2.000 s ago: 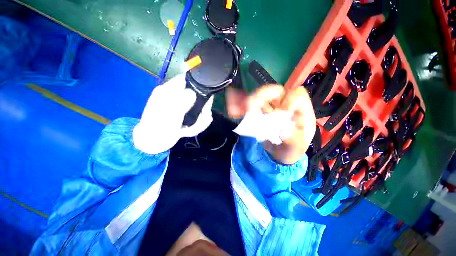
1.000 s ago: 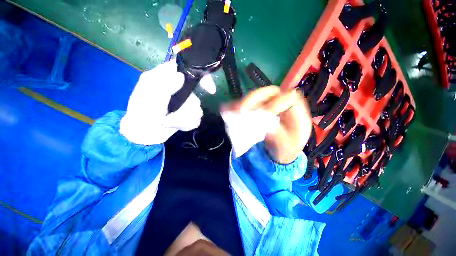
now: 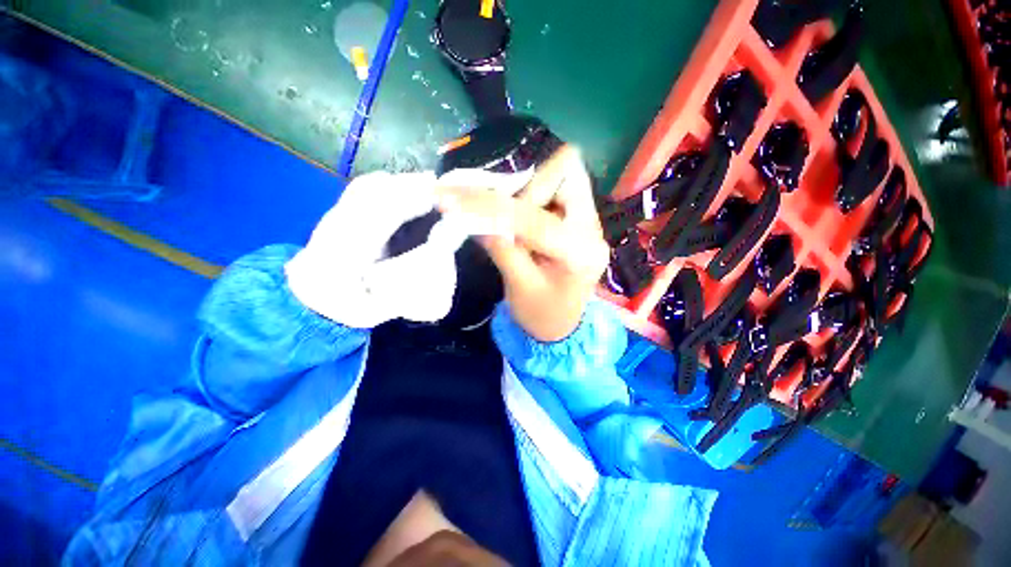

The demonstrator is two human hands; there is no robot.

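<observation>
My left hand, in a white glove, holds a black smartwatch by its strap. The watch face is tilted and seen at a slant, with an orange tab at its left edge. My right hand looks bare and slightly blurred. It is against the near side of the watch, with a white cloth in its fingers. The fingers and cloth hide the near edge of the watch and part of the strap. Where the glove ends and the cloth begins is hard to tell.
A second black watch lies face up beyond my hands. A clear round film with an orange tab lies left of it, by a blue line. At right, a red-orange tray holds many watches with straps hanging out. Another tray is at the top right.
My right hand has moved left with the cloth, from beside the watch to against it. The held watch has tilted away from a nearly face-up position and sits slightly lower and to the right.
</observation>
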